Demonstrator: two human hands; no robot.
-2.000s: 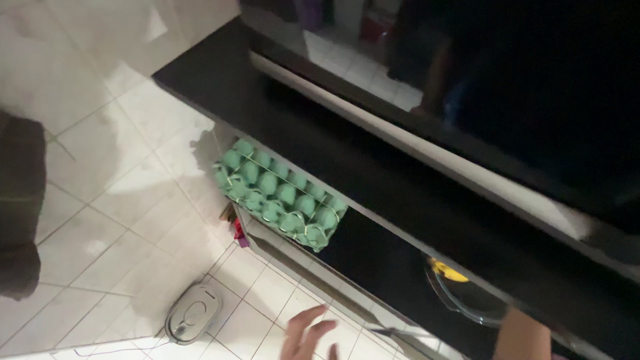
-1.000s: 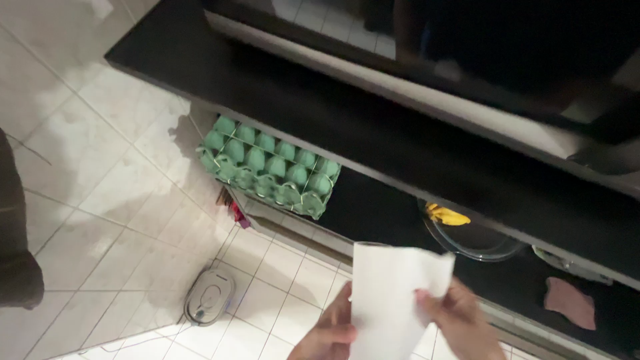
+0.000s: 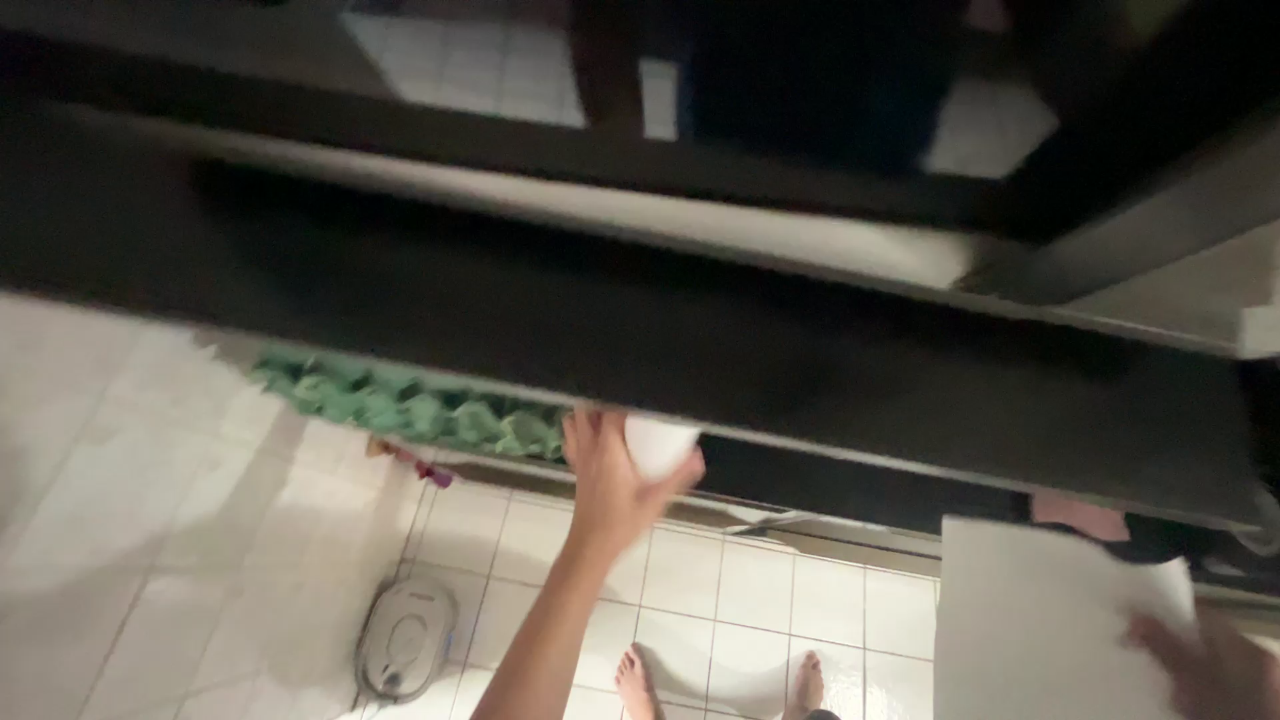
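Observation:
My left hand (image 3: 620, 485) reaches to the edge of the lower shelf, its fingers around a white rounded object (image 3: 660, 445) whose far part is hidden under the upper shelf. Just left of that hand is the green egg tray (image 3: 420, 405), partly covered by the upper shelf. At the lower right, my right hand (image 3: 1190, 650), blurred, holds a white sheet of paper (image 3: 1040, 620) by its right side. Behind the sheet's top edge a pink cloth (image 3: 1080, 515) lies on the lower shelf.
The black upper shelf (image 3: 640, 330) crosses the view above both hands, below a dark glossy panel (image 3: 800, 90). A grey oval lidded object (image 3: 405, 640) stands on the tiled floor (image 3: 680, 610), left of my bare feet. Small colourful items lie below the egg tray.
The two hands, both at the white sheet a second ago, have moved apart. My left hand now grips a white rounded object beside the egg tray; the sheet has gone right with my right hand. The view has shifted.

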